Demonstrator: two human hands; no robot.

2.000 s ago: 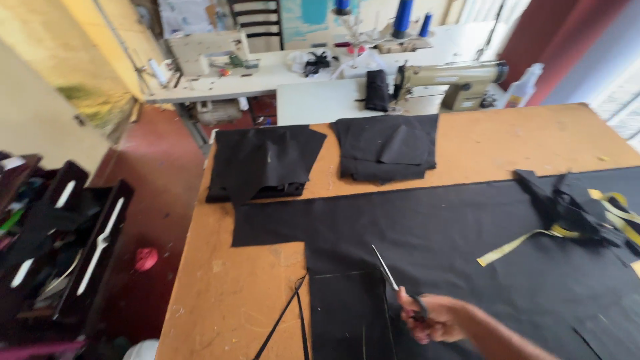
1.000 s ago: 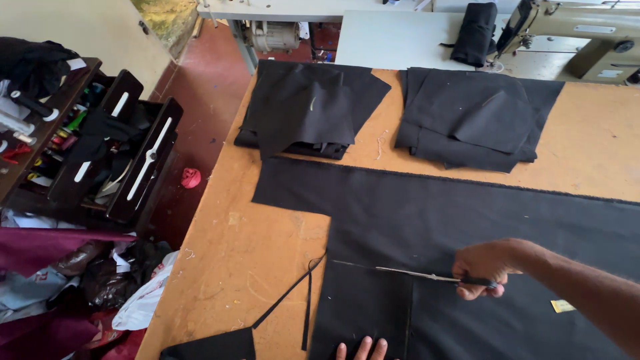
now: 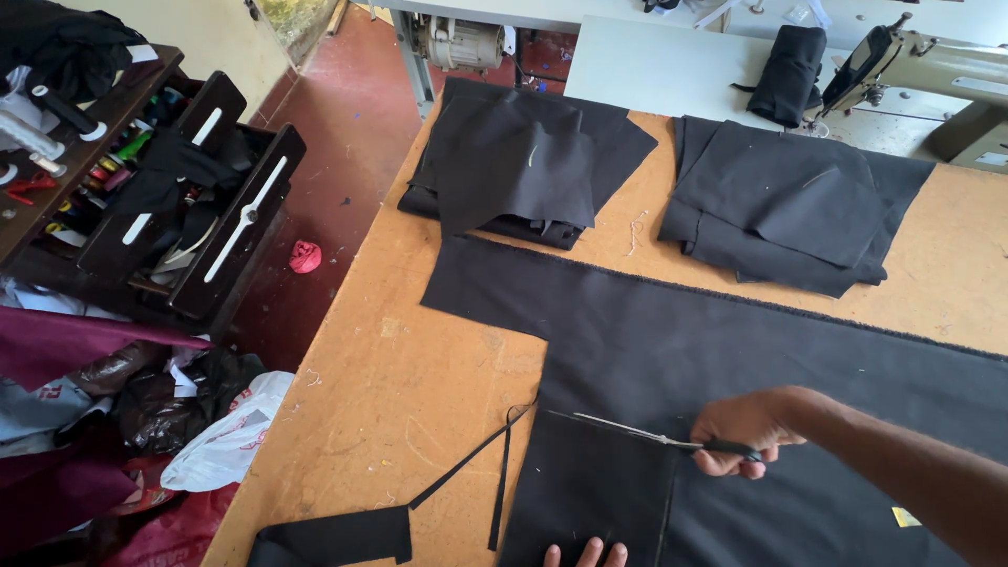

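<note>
Black fabric [image 3: 709, 339] lies spread over the wooden table, with thin marked lines on its lower left part. My right hand [image 3: 744, 433] grips a pair of scissors [image 3: 661, 438] by the dark handles; the blades point left along a line on the cloth. How far the blades are apart is hard to tell. Only the fingertips of my left hand [image 3: 587, 554] show at the bottom edge, spread and resting on the fabric. Left of them lie thin black strips [image 3: 465, 465] and a small black fabric piece [image 3: 339, 539].
Two stacks of folded black fabric [image 3: 512, 157] [image 3: 787, 197] lie at the table's far side. Beyond stands a sewing machine [image 3: 906, 63]. Open drawers [image 3: 252, 213] with thread spools and several plastic bags [image 3: 236, 433] are at the left. A yellow scrap [image 3: 906, 516] lies at right.
My left hand, not seen two seconds ago, rests on the cloth. The scissors in my right hand have turned from pointing away to pointing left. The view has shifted down and closer.
</note>
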